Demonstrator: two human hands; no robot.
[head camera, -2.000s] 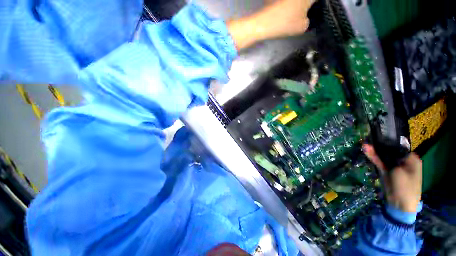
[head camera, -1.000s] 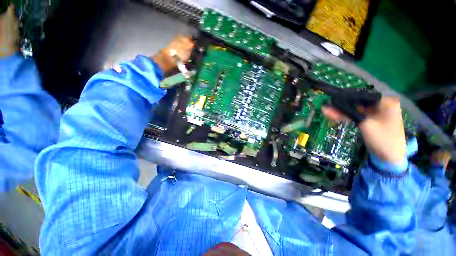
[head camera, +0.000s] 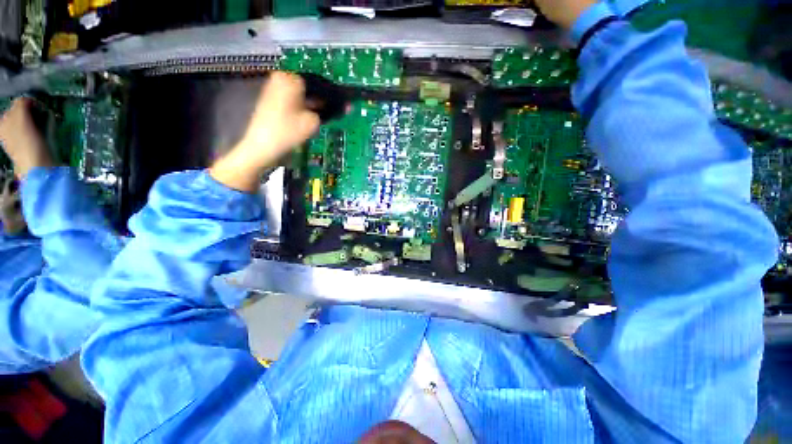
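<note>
A green circuit board (head camera: 404, 160) lies in a black carrier (head camera: 434, 260) in front of me. A second board (head camera: 538, 165) lies in a carrier to its right. My left hand (head camera: 278, 121) is over the upper left corner of the first board, with black coverings on its fingers. It is blurred, and what its fingertips hold, if anything, cannot be told. My right hand (head camera: 564, 9) reaches beyond the rail at the top edge of the picture. Its fingers are cut off.
Narrow green boards (head camera: 343, 66) lie beyond the main boards. A metal rail (head camera: 382, 33) runs behind, another (head camera: 391, 290) in front. Part of a yellow parts bin (head camera: 486, 3) shows at the top. Another person's hand (head camera: 22, 134) works over a board at the left.
The view has turned and levelled. My right hand has moved from over the right board to beyond the back rail. My left hand has moved over the first board's upper left corner.
</note>
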